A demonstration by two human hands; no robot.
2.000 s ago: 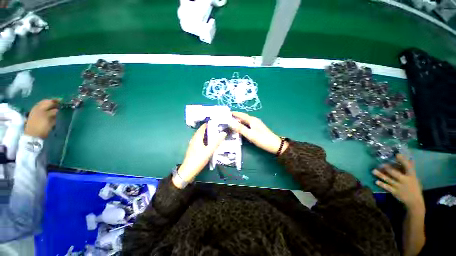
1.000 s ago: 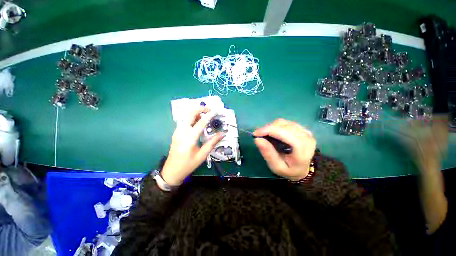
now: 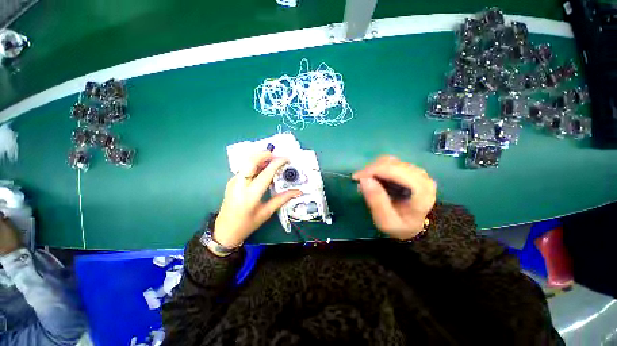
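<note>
A white camera housing (image 3: pixel 310 190) lies on the green bench in front of me, with a round black lens (image 3: pixel 291 175) showing in its middle and thin dark and red wires at its lower end. My left hand (image 3: pixel 249 201) holds the housing from the left, fingers around the lens. My right hand (image 3: pixel 398 197) is closed on the dark handle of a screwdriver (image 3: pixel 399 190); its thin shaft points left to the housing's right side. Whether the tip touches is unclear.
Tangled white strands (image 3: pixel 312 94) lie behind the housing. A large pile of lens modules (image 3: pixel 484 132) is at right, a smaller group (image 3: pixel 101 113) at left. A black tray (image 3: pixel 602 74) is far right. A blue bin (image 3: pixel 111 290) with white parts is lower left. Another person's sleeve (image 3: pixel 44 290) is at left.
The right hand went from the housing to holding the screwdriver beside it. The left hand shifted around the lens, which now shows. The neighbour's arm at right has left the view, and the view has shifted.
</note>
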